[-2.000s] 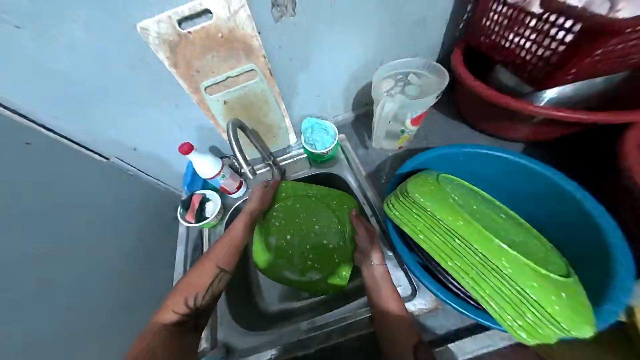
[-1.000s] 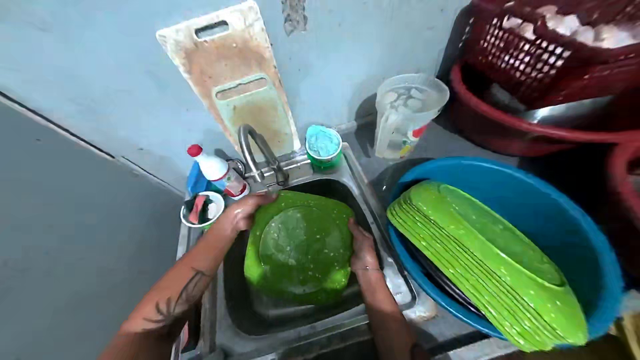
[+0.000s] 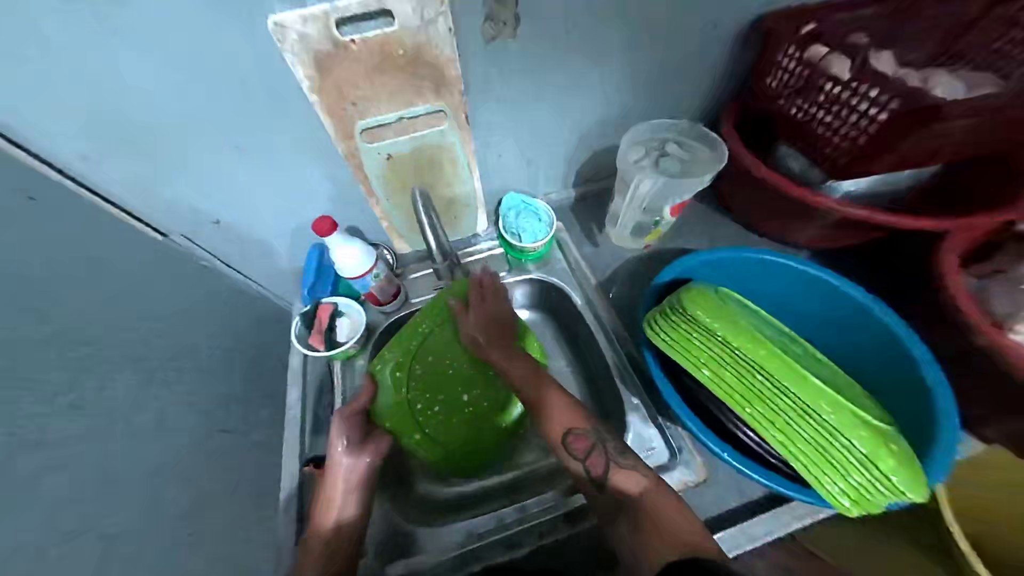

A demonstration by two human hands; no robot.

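Note:
A speckled green plate (image 3: pixel 448 392) is tilted over the stainless steel sink (image 3: pixel 604 384), under the curved metal faucet (image 3: pixel 434 232). My left hand (image 3: pixel 356 428) grips its left edge. My right hand (image 3: pixel 486 316) lies flat on the upper right of the plate's face, fingers toward the faucet. To the right, a blue plastic basin (image 3: pixel 872 320) holds a stack of similar green plates (image 3: pixel 784 392) leaning together, with a dark item partly hidden beneath them.
Left of the faucet are a white bottle with a red cap (image 3: pixel 352 256) and a tub with a sponge (image 3: pixel 324 326). Behind stand cutting boards (image 3: pixel 392 72), a tub of turquoise paste (image 3: pixel 526 220) and a clear plastic pitcher (image 3: pixel 664 180). Red tubs (image 3: pixel 800 208) fill the back right.
My right hand has moved from the plate's right edge onto its upper face. My left hand has shifted from the upper left edge down to the lower left edge, and the plate has turned.

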